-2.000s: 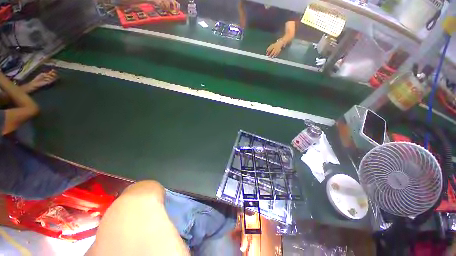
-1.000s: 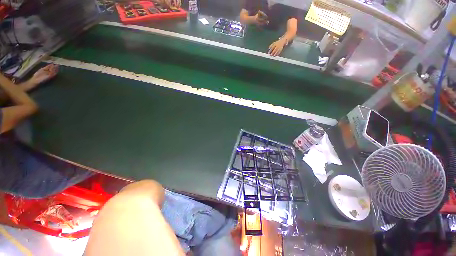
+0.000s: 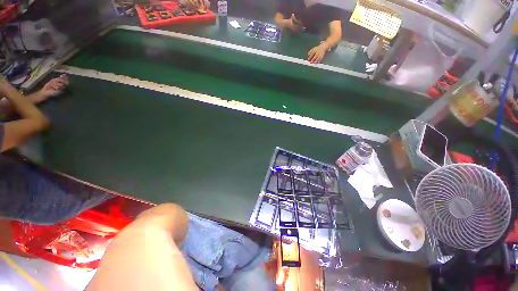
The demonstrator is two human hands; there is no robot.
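A clear gridded blister tray (image 3: pixel 267 199) lies on the green bench near my lap, with thin black frames (image 3: pixel 288 219) across it. The lowest frame reaches past the tray's near edge, over a brightly lit orange patch of skin. That patch (image 3: pixel 309 273) is cut off by the bottom edge; I cannot tell whether it is my right hand or forearm, or whether it touches the frame. A large bare bent limb, perhaps my left arm, fills the lower middle beside blue denim. My left hand is not visible.
Right of the tray are a small bottle (image 3: pixel 352 159), crumpled tissue (image 3: pixel 369 183), white spotted dish (image 3: pixel 401 225), fan (image 3: pixel 463 207) and propped smartphone (image 3: pixel 433 144). People's arms rest at far left and across the bench. A red tray (image 3: pixel 164 21) stands far back.
The view has shifted slightly, moving the bench things a little right in the picture. The person across shows a raised hand that was not visible two seconds ago. The tray and frames look unchanged.
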